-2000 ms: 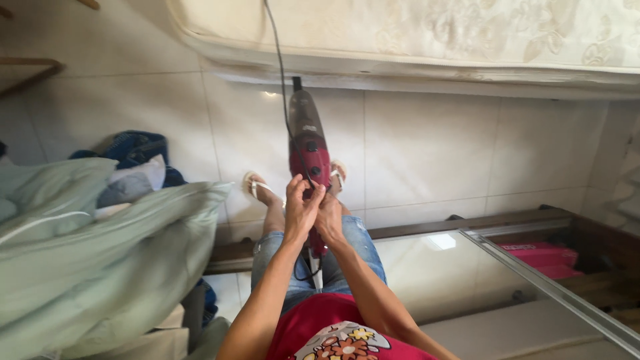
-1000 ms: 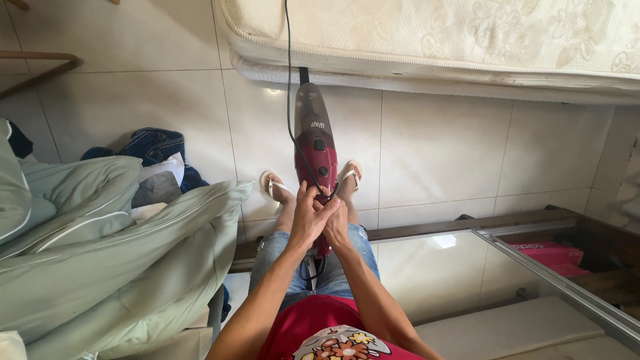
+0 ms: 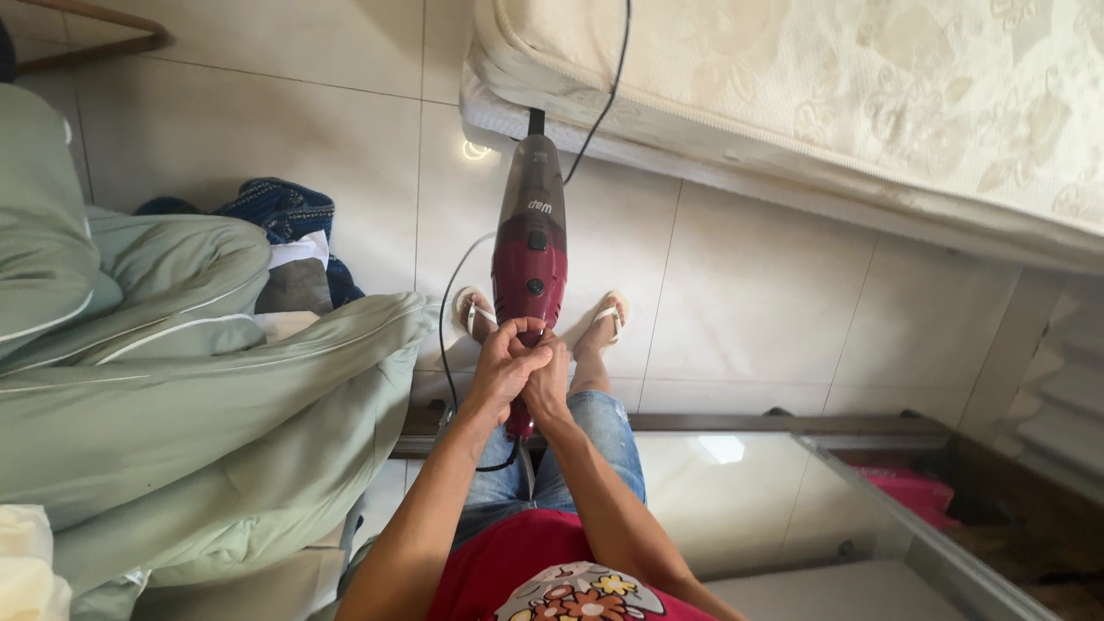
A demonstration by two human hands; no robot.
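A dark red Wap stick vacuum cleaner [image 3: 530,267] with a smoky dust cup points away from me, between my sandalled feet. Its black tube runs up to the lower edge of the mattress [image 3: 776,129], where the far end is hidden. My left hand [image 3: 507,366] and my right hand [image 3: 548,371] meet at the upper body and handle of the vacuum, the fingers overlapping. Which hand bears the grip cannot be fully made out, but both touch it. A black power cord [image 3: 445,319] loops from the handle's end past the left foot and up over the mattress.
Pale green bedding [image 3: 216,423] is heaped on the left, beside dark blue cloth [image 3: 285,211]. A wooden frame piece [image 3: 103,39] lies at the upper left. Behind my legs runs a dark rail [image 3: 733,423] with a glass-like panel [image 3: 733,492]; a pink object [image 3: 910,492] is at the right.
The cord now crosses the mattress farther right of the vacuum, and a loop of it shows at the left of the body. Both hands stay at the handle. The view has turned somewhat.
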